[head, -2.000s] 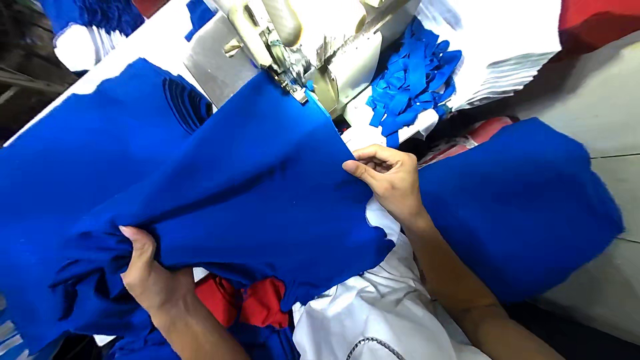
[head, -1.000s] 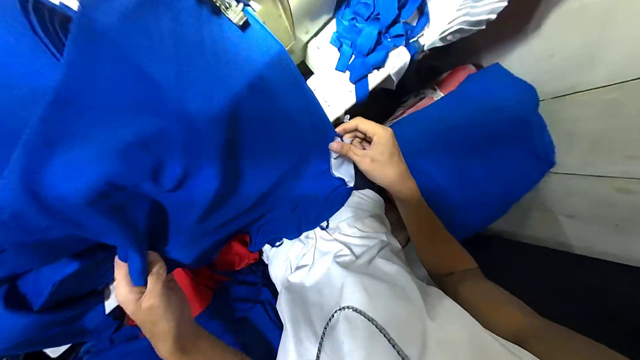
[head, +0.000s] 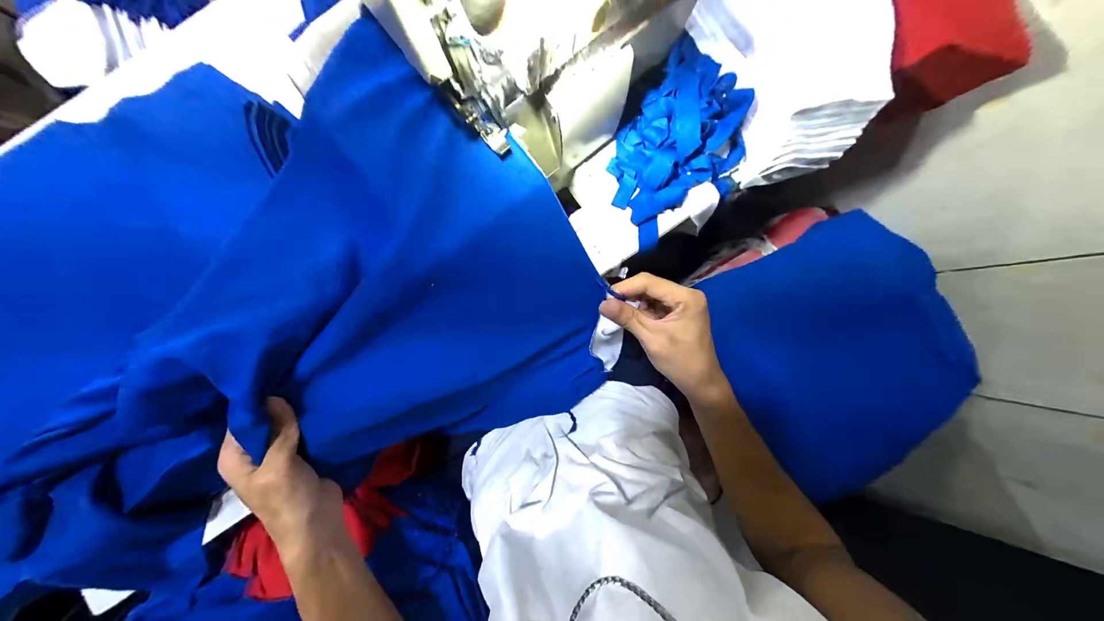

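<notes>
A large piece of blue fabric (head: pixel 431 293) spreads from the sewing machine down toward my lap. Its upper right edge lies at the presser foot (head: pixel 498 141) of the sewing machine (head: pixel 483 69). My left hand (head: pixel 276 470) grips a bunched fold of the blue fabric at the lower left, thumb and fingers pinched together. At the fabric's right edge, my right hand (head: pixel 664 323) pinches the edge between thumb and fingertips, beside a small white piece of cloth (head: pixel 608 341). The needle is too small to make out.
Blue fabric strips (head: pixel 681 129) lie in a heap right of the machine, beside stacked white fabric (head: pixel 798 78). A red bundle (head: pixel 962 52) is at the upper right. Folded blue fabric (head: pixel 837 354) stands right of my forearm. Red cloth (head: pixel 263 552) lies below my left hand.
My right hand has moved down along the fabric's edge, away from the machine, since the earliest frame. The view dipped and came back up.
</notes>
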